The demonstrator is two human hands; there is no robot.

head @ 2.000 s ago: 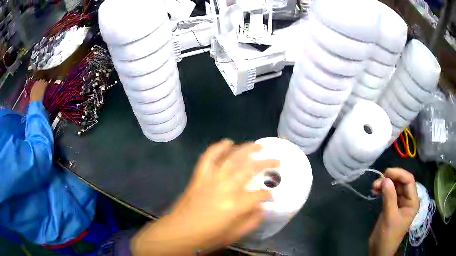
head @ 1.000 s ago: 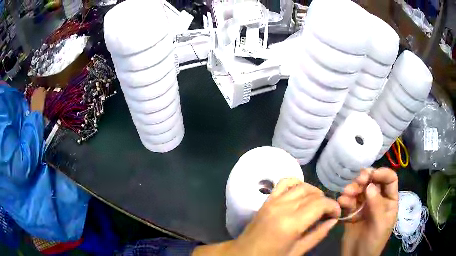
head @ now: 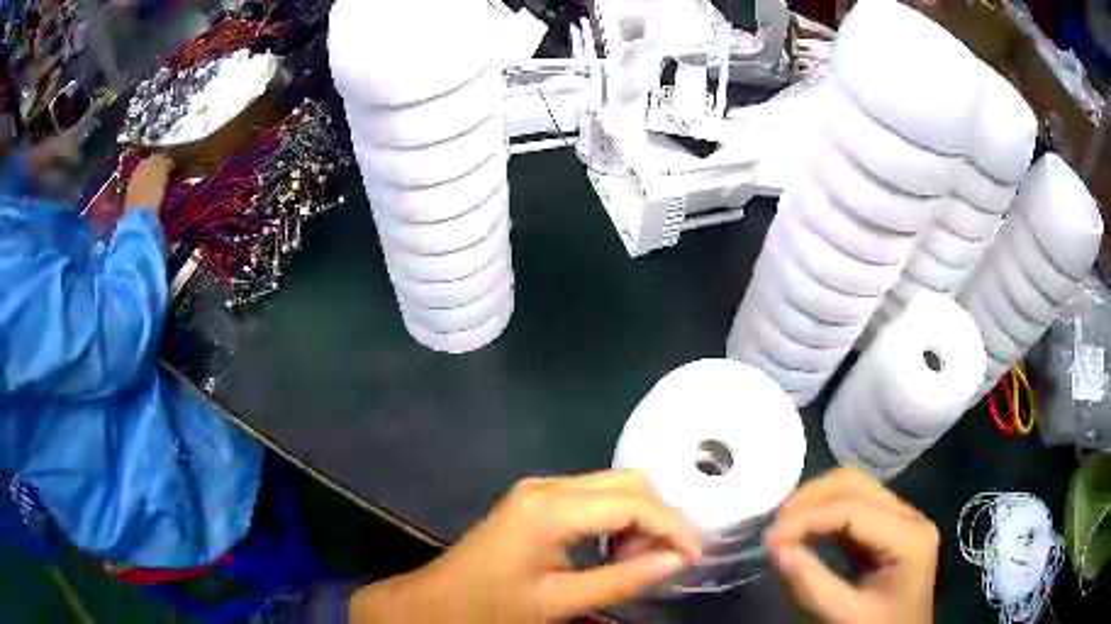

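A round white housing with a dark central hole stands near the table's front edge. A thin translucent sealing ring is stretched between my two hands, in front of the housing's lower side. My left hand is at the housing's left front, thumb and fingertips pinched on the ring. My right hand is at its right front, fingertips pinched on the ring's other side. The ring is faint, and whether it touches the housing is hard to tell.
A tall stack of housings stands at left; more stacks stand at right, with a short stack. White frames lie behind. A pile of rings, rubber bands and a plastic bag lie right. A blue-sleeved person works beside wire harnesses.
My left hand first left the housing and met my right hand at the ring. Now the hands have moved apart, left and down, to the housing's front with the ring between them. The view has shifted.
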